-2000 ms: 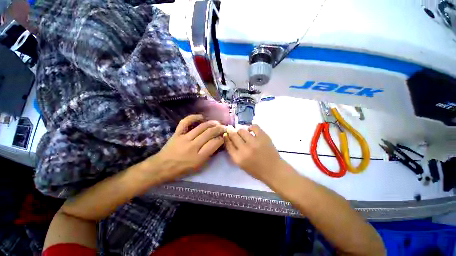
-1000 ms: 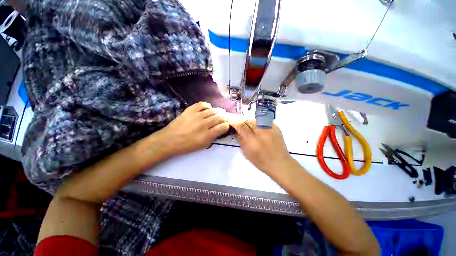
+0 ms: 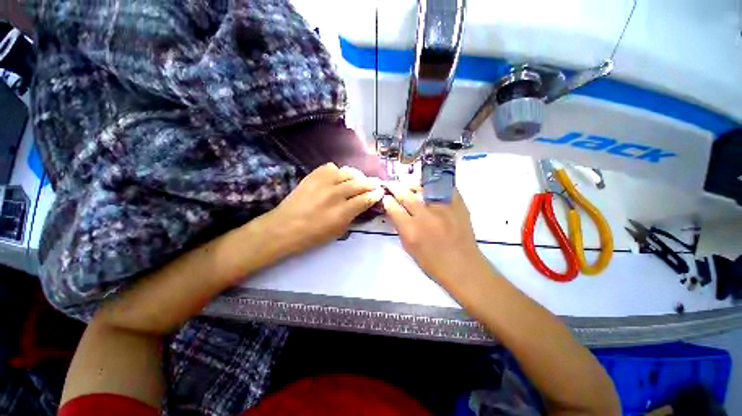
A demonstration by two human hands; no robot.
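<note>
The bulky grey, black and white plaid garment point(image 3: 187, 106) lies on the left of the machine table. A smooth dark purple-brown piece point(image 3: 329, 146) extends from its zip edge to the needle area point(image 3: 392, 154). My left hand point(image 3: 329, 203) holds this dark cloth just in front of the needle, fingertips brightly lit. My right hand point(image 3: 431, 231) is beside it, its fingertips on the same cloth edge, partly behind the bluish-grey block point(image 3: 438, 180). The cloth between the fingertips is mostly hidden.
The white sewing machine head point(image 3: 635, 114) spans the back. Shears with red and yellow handles point(image 3: 561, 227) lie right of the needle, with black snips point(image 3: 659, 248) farther right. A ruled strip point(image 3: 350, 317) runs along the front edge. A blue crate point(image 3: 667, 374) is below right.
The camera view has shifted, so the machine head appears larger and farther right than at first. Both hands stay at the needle on the cloth, with the fingers slightly shifted.
</note>
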